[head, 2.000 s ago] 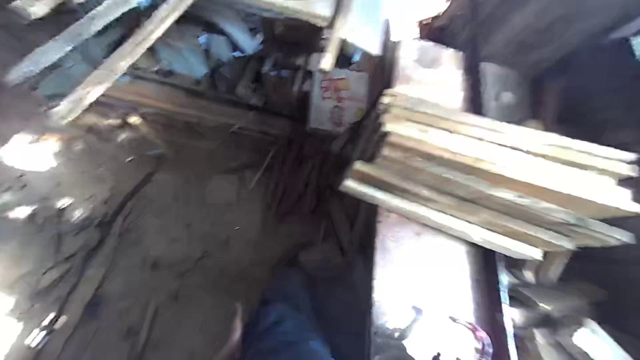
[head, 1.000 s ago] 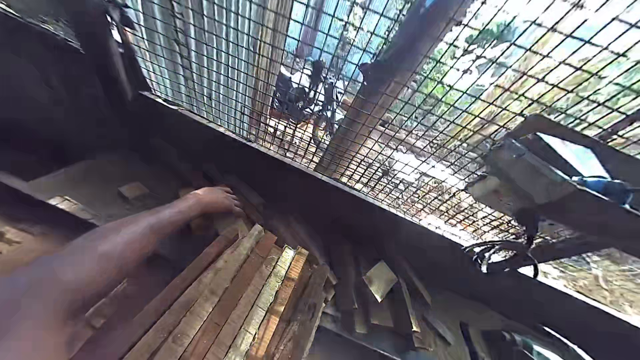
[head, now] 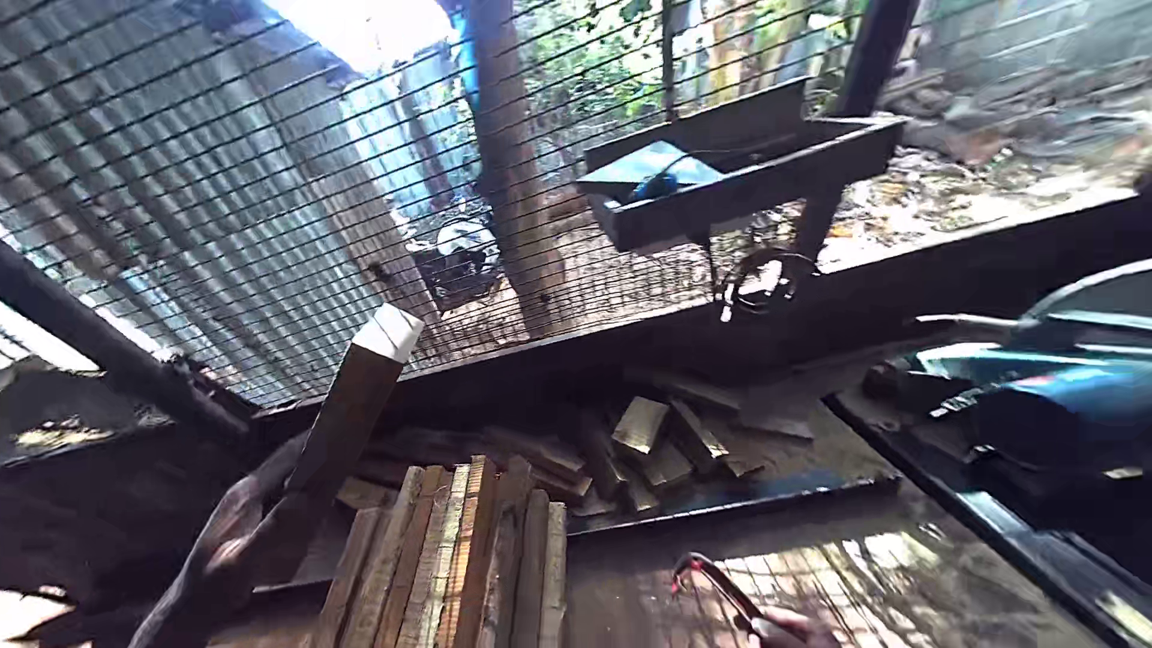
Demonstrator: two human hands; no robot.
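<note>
My left hand (head: pixel 261 522) grips a squared wooden piece (head: pixel 346 418), raised at a tilt with its pale cut end up, left of a row of wooden slats (head: pixel 450 558). The slats stand side by side on the bench (head: pixel 621 585). At the bottom, right of the slats, my right hand (head: pixel 787 630) is partly cut off by the frame and holds a dark curved thing with a red tip (head: pixel 715 580), too blurred to name.
Short wood offcuts (head: pixel 641 425) lie along the bench's back. A blue-green power tool (head: pixel 1053 405) stands at the right. Behind are wire mesh (head: pixel 297 225), a metal tray (head: pixel 747 180) on a post and a coiled cable (head: pixel 765 279).
The view has swung to the right. One second ago my left hand was at the far end of the slats; now it holds up a wooden piece. My right hand has come into view.
</note>
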